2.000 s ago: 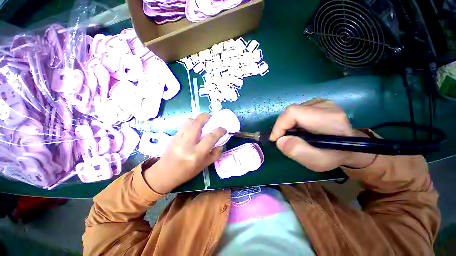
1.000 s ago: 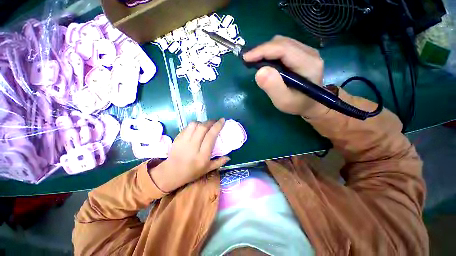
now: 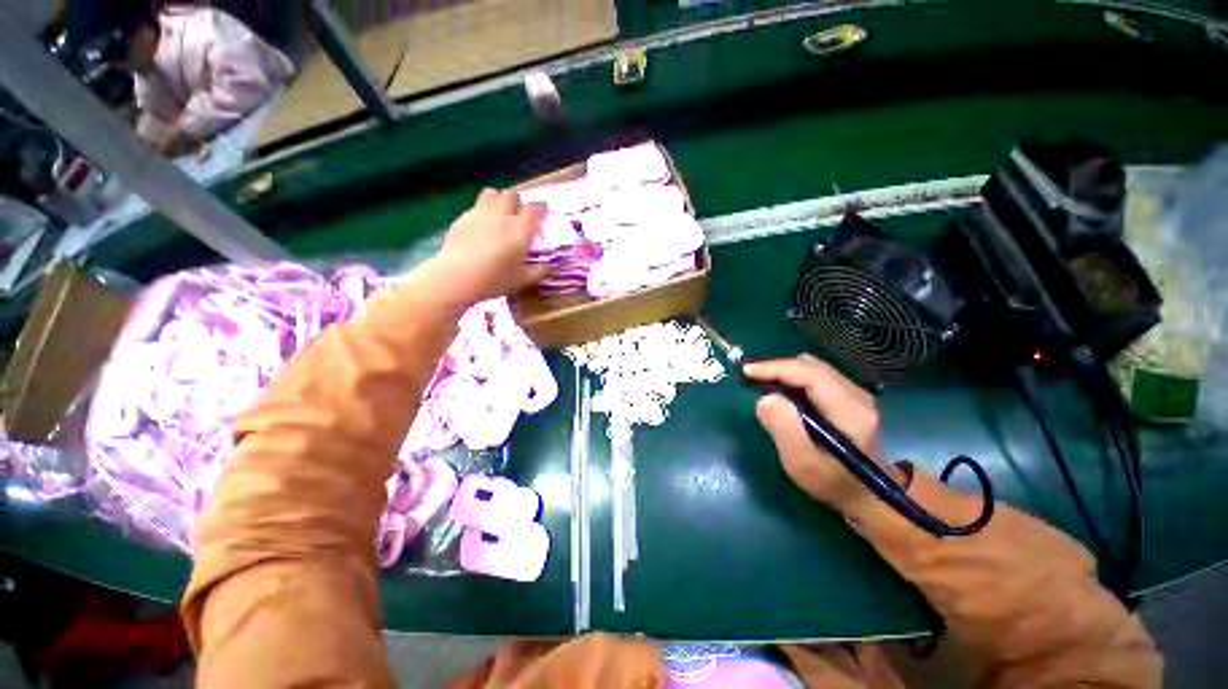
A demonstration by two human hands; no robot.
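Observation:
My right hand holds the black-handled soldering iron, its metal tip pointing up-left beside the pile of small white inserts. My left hand reaches to the left side of the open cardboard box. Its fingertips are at the pink housings stacked in the box. I cannot tell whether the fingers hold one.
A clear bag of pink housings lies left, with loose housings near it. Thin translucent strips lie centre. A round-grilled fan and black power unit stand right. Another person sits upper left.
My left hand has left the pink housing near the bench edge and moved up to the box. The iron's tip has moved to the right side of the insert pile. The view has tilted up.

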